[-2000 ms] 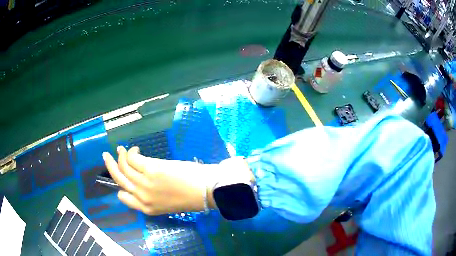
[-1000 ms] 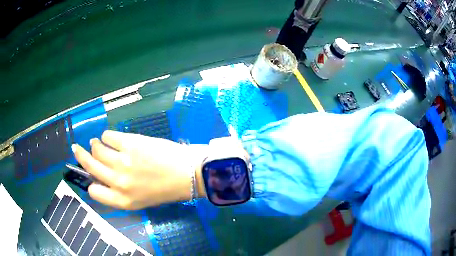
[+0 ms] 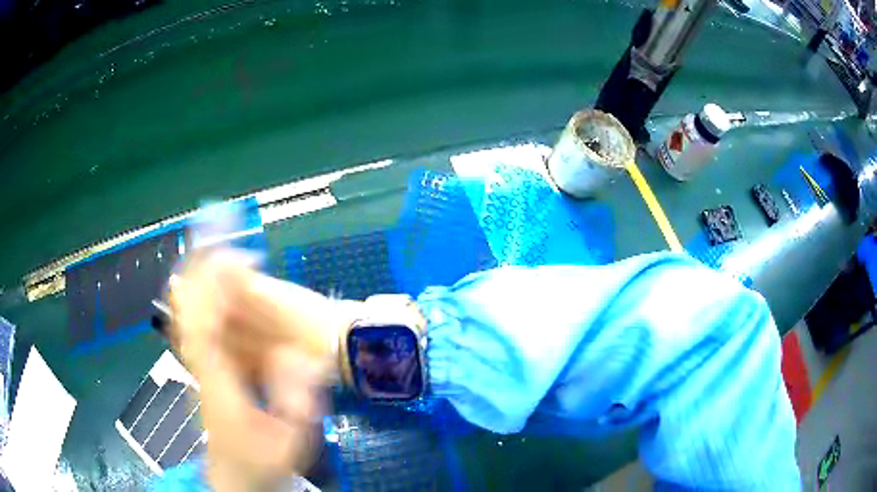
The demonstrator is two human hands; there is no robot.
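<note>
My right hand (image 3: 274, 312), bare with a watch and blue sleeve, reaches in from the right. My left hand (image 3: 240, 423) comes up from the bottom left and overlaps it. Both are blurred, and their fingers cannot be told apart. A small dark piece with a silver edge (image 3: 162, 319) shows at the left side of the hands; which hand holds it is unclear. A dark die-cut sheet (image 3: 341, 269) on blue film lies behind the right hand, and another dark gridded sheet (image 3: 389, 456) lies below the watch.
A whitish tub (image 3: 577, 168) and a bottle (image 3: 685, 152) stand at the upper right, near black housings (image 3: 719, 224). Blue liner sheets (image 3: 442, 231) lie left of the tub. Dark strips (image 3: 125, 279), a white-backed strip sheet (image 3: 159, 413) and white paper (image 3: 40, 413) lie left.
My left hand has come into view from the bottom and meets the right hand. The black piece beyond the right fingers is now mostly hidden. The view has shifted, so the bench items sit further right.
</note>
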